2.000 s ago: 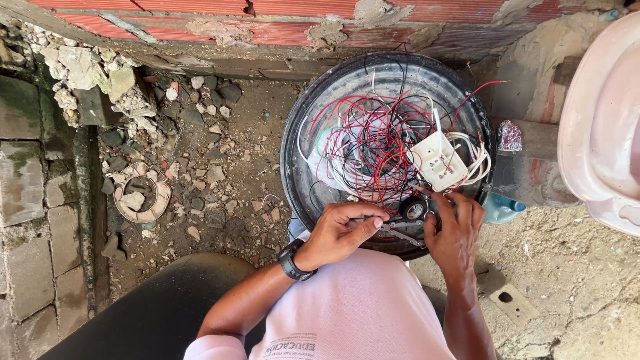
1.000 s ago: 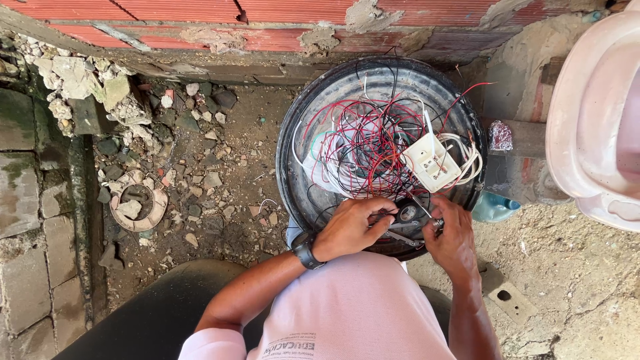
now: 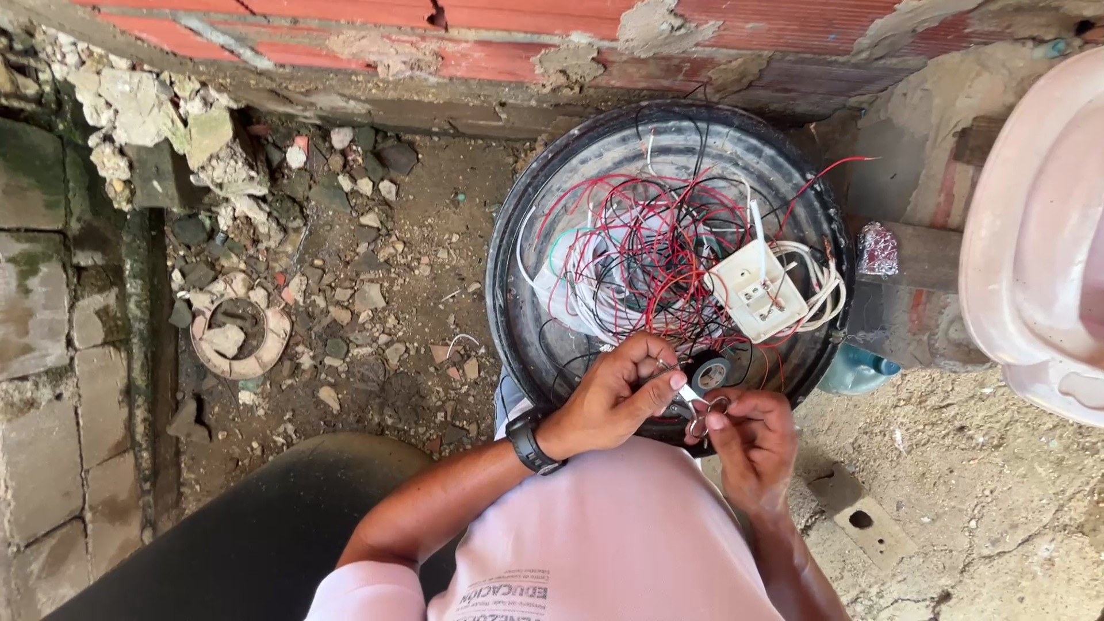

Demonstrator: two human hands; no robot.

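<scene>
Over the near rim of a round black tub (image 3: pixel 509 259) are both my hands. My right hand (image 3: pixel 755 440) grips the finger loops of small metal scissors (image 3: pixel 697 405). My left hand (image 3: pixel 625 388), wearing a black watch, pinches something thin and dark near the blades, probably a wire; the fingers partly hide it. Just beyond them lies a roll of black tape (image 3: pixel 711 374). A tangle of red, black and white wires (image 3: pixel 664 259) fills the middle of the tub. On its right side sits a white plastic electrical box (image 3: pixel 757 291), with white cable coiled beside it.
A red hollow-brick wall (image 3: pixel 517 34) runs behind the tub. At the right stand a pale pink plastic basin (image 3: pixel 1026 259) and a teal plastic container (image 3: pixel 858 371). Rubble (image 3: pixel 216 155) and a broken ring (image 3: pixel 240 338) lie on the ground at left. Crumpled foil (image 3: pixel 878 248) rests right of the tub.
The scissors, held in my right hand, now have their blades by my left fingertips. Both hands have come closer together since one second ago.
</scene>
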